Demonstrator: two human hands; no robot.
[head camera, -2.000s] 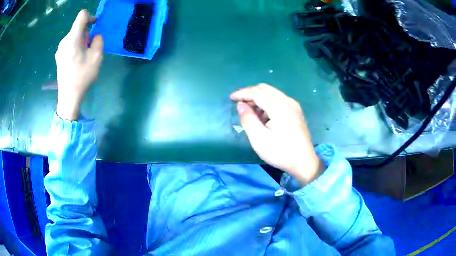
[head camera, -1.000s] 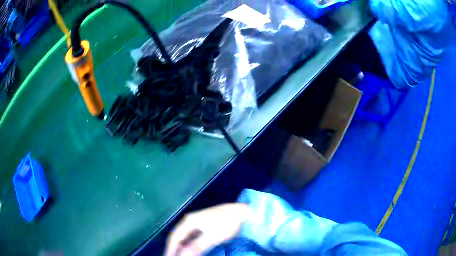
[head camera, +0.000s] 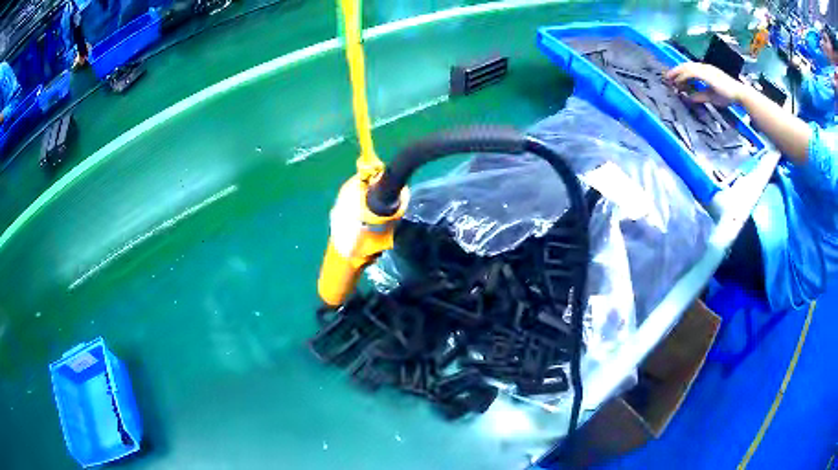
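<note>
Neither of my hands is in the picture. An orange-yellow electric screwdriver (head camera: 356, 240) hangs from a yellow cord (head camera: 356, 87), its tip pointing down at the left side of the pile. A pile of black open rectangular brackets (head camera: 459, 321) lies on the green worktop (head camera: 211, 303), partly inside and in front of a clear plastic bag (head camera: 634, 220). A black driver cable (head camera: 574, 229) arches from the driver's top over the pile. A small blue parts bin (head camera: 92, 404) with a dark line of tiny pieces stands at the lower left.
Another person's hand (head camera: 707, 84) reaches into a large blue tray (head camera: 597, 78) of grey pieces at the upper right. A dark ribbed housing (head camera: 479, 75) lies beyond the driver. Another housing (head camera: 57, 139) lies at the far left. A cardboard box (head camera: 685, 358) stands below the worktop edge.
The view has swung right and up, bringing in the large tray and the other person's hand. My left hand left the view first, then my right hand. The driver now appears larger and nearer the centre.
</note>
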